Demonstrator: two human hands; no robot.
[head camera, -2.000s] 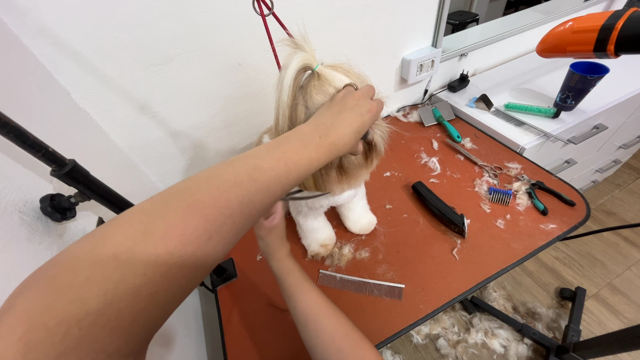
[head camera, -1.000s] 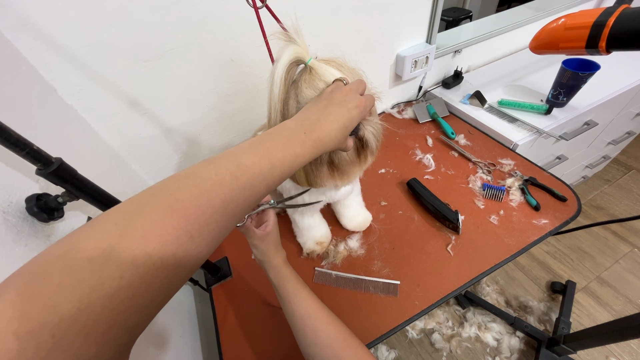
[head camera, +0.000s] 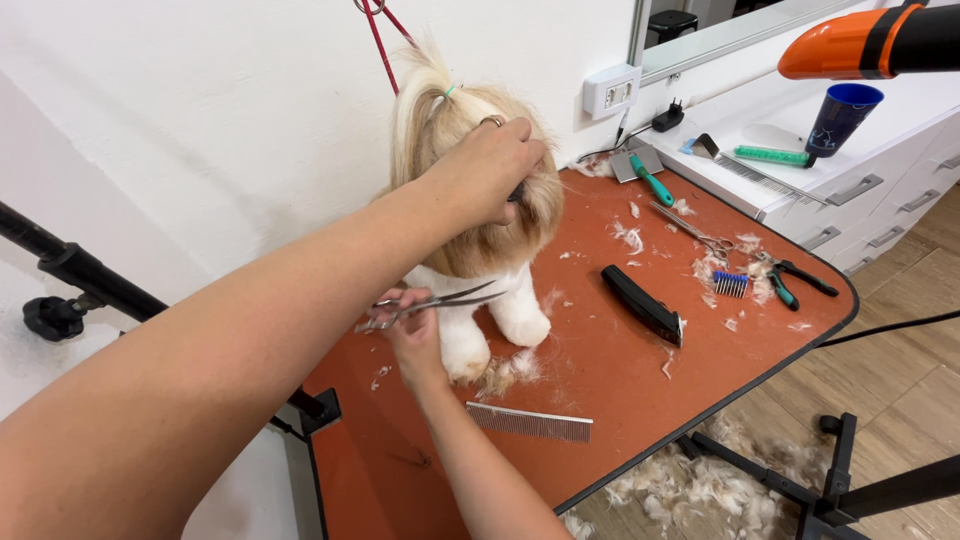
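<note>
A small dog (head camera: 480, 225) with long tan and cream head hair, a tied topknot and short white legs stands on the orange grooming table (head camera: 630, 405). My left hand (head camera: 504, 169) grips its head at the muzzle, a ring on one finger. Low at the dog's chest, my right hand (head camera: 409, 322) holds grooming scissors (head camera: 450, 301) by the handles; their blades are apart and point right, in front of the white chest. A steel comb (head camera: 529, 421) lies near the front paws, beside cut hair. A red loop cord (head camera: 382, 52) hangs behind the head.
A black clipper (head camera: 642, 304), second scissors (head camera: 694, 230), a blue dematting comb (head camera: 730, 284), nail clippers (head camera: 795, 281) and a slicker brush (head camera: 645, 176) lie at right. An orange dryer nozzle (head camera: 836, 45) juts in above the white drawers (head camera: 847, 187). A black support arm (head camera: 97, 277) stands left.
The scissors blades have opened from closed together to apart, low in front of the dog's chest. My left hand keeps its hold on the dog's head.
</note>
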